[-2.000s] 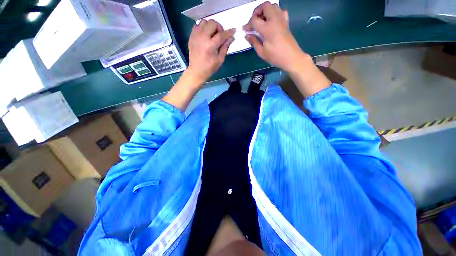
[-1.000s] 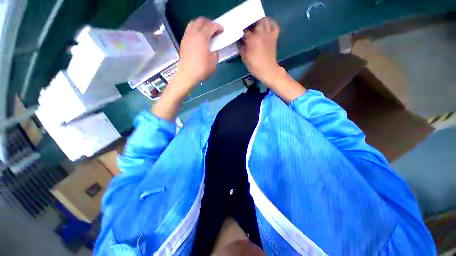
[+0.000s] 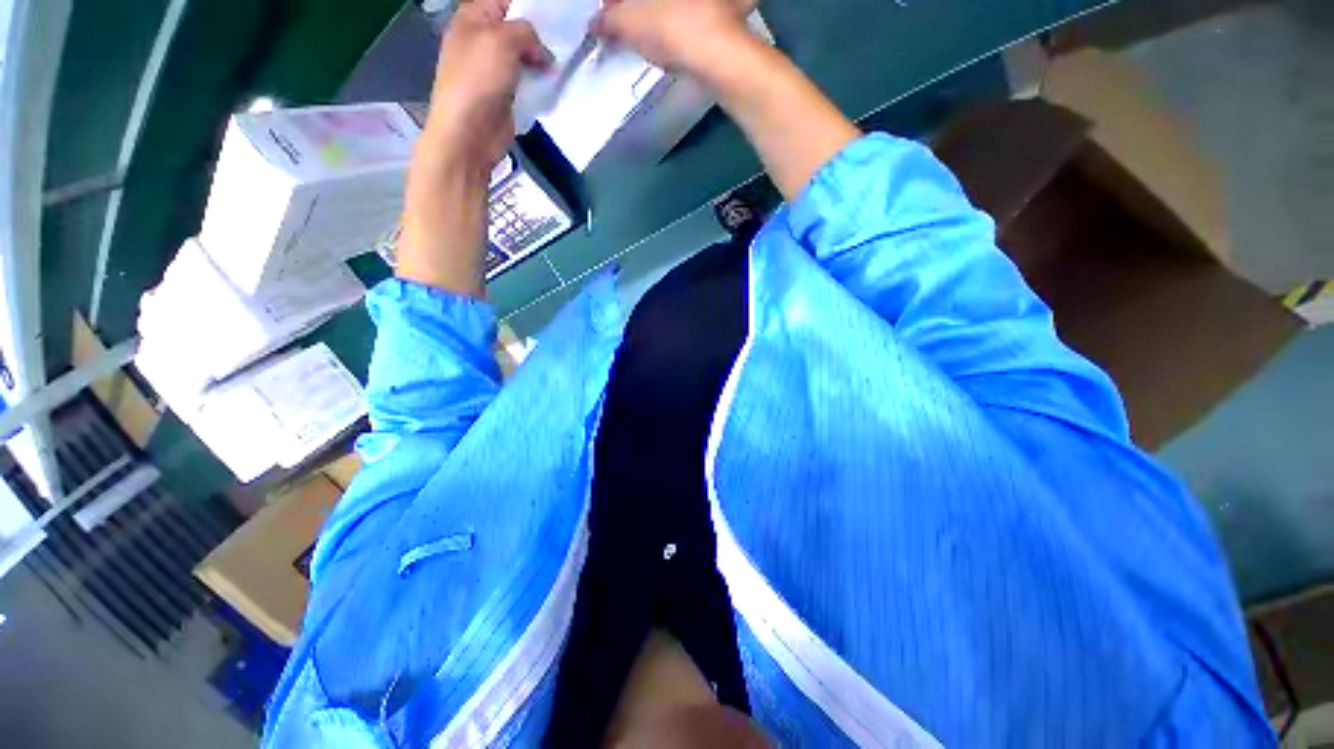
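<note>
A white product box [image 3: 603, 114] is at the top of the view, over the green bench, with a white flap [image 3: 553, 32] raised at its near left end. My left hand [image 3: 483, 70] pinches the left side of the flap, fingers curled. My right hand [image 3: 676, 29] reaches in from the right, its fingertips on the flap's right edge; it is partly cut off by the top edge. The box's contents are not visible. Part of the scale [image 3: 527, 217] shows below my left hand, its keypad uncovered and the rest mostly hidden.
White product boxes [image 3: 300, 183] are stacked on the bench at the left, one with a pinkish panel. An open brown carton [image 3: 1119, 278] stands below the bench's right side. A brown closed carton [image 3: 271, 556] is at lower left. Yellow-black tape [image 3: 1311, 302] marks the floor at far right.
Both hands have moved left and up in view, with the white box now turned at an angle. The view has shifted, showing more of the scale keypad than one second ago.
</note>
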